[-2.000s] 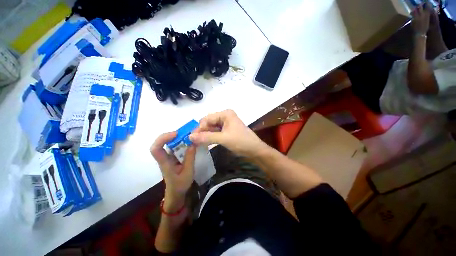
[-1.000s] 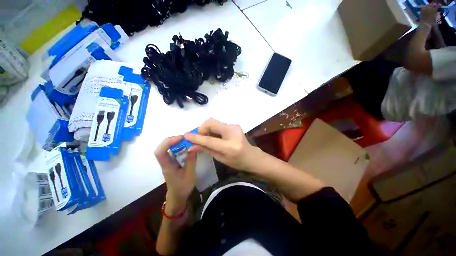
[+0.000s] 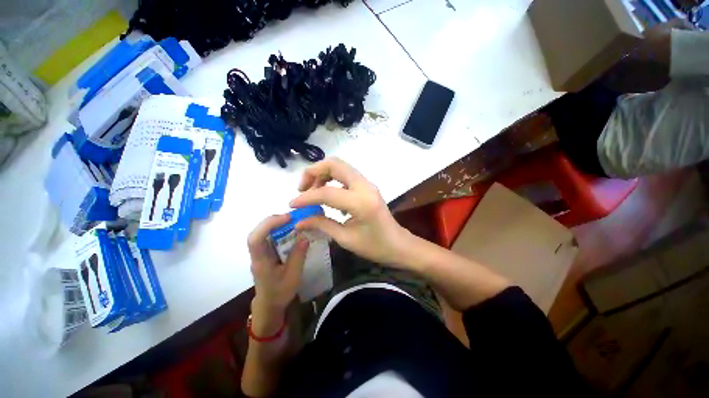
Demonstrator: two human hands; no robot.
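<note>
A small white and blue retail box is held upright over the table edge, its blue end facing up. My left hand grips it around the sides near the top. My right hand is at the blue end flap, thumb touching the box and index finger just above it; the fingers hide part of the flap. Flat box blanks lie fanned on the table to the left. Closed retail boxes stand in a row at the lower left. A small pile of black coiled cables lies beyond my hands.
A smartphone lies right of the cables. A large cable heap is at the back. An open brown carton and another person's sleeve are at right. Cardboard and a red stool are below the table.
My right hand's fingers have lifted and spread from the flap they were pressing. The box has shifted slightly right. The other person's arm has moved to the near side of the carton.
</note>
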